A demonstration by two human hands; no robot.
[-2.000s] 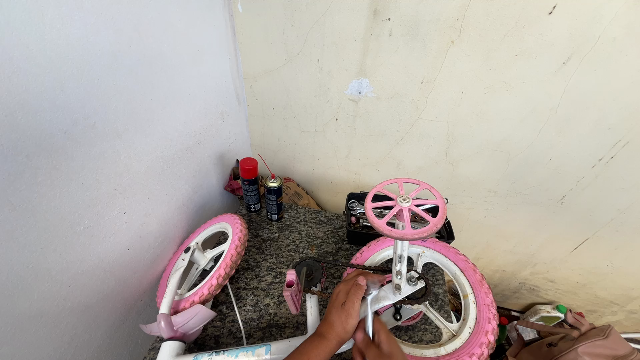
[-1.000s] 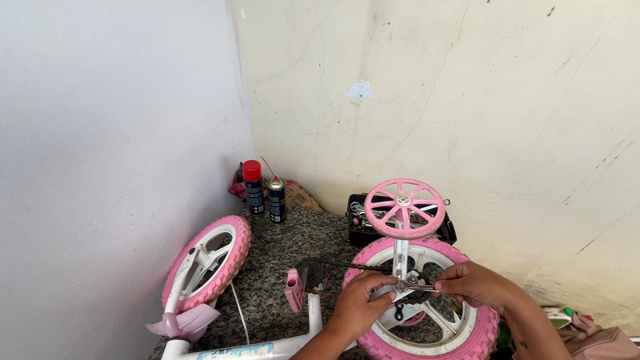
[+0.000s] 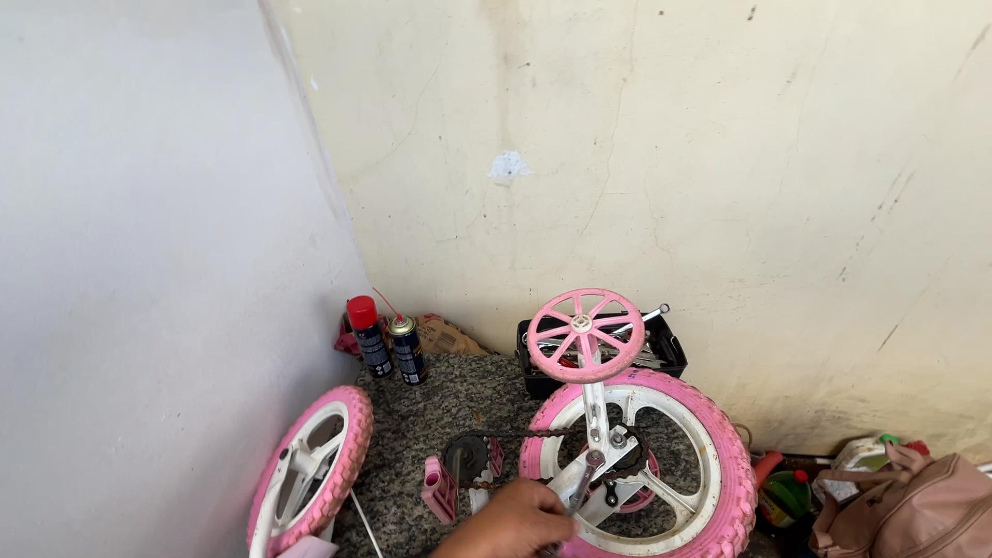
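My left hand point(image 3: 515, 523) grips the lower end of a metal wrench point(image 3: 583, 487) at the bottom of the view. The wrench's head sits on a fastener at the white frame arm near the rear axle point(image 3: 618, 439). Beside it is the big pink-tyred wheel point(image 3: 728, 465) of a child's bicycle, which lies upside down. A pink training wheel point(image 3: 587, 375) stands up on a white bracket point(image 3: 595, 411). The chain point(image 3: 527, 433) runs left to the chainring point(image 3: 467, 457), next to a pink pedal point(image 3: 440, 488). My right hand is out of view.
The front wheel point(image 3: 356, 442) stands at the left on the granite top point(image 3: 457, 387). Behind are a red-capped spray can point(image 3: 370, 341), a second can point(image 3: 407, 353) and a black toolbox point(image 3: 678, 355) of wrenches. A pinkish bag point(image 3: 922, 504) and bottles are at the lower right.
My right hand, at the wrench near the axle one second ago, has left the view. My left hand has moved down from the axle and now holds the wrench.
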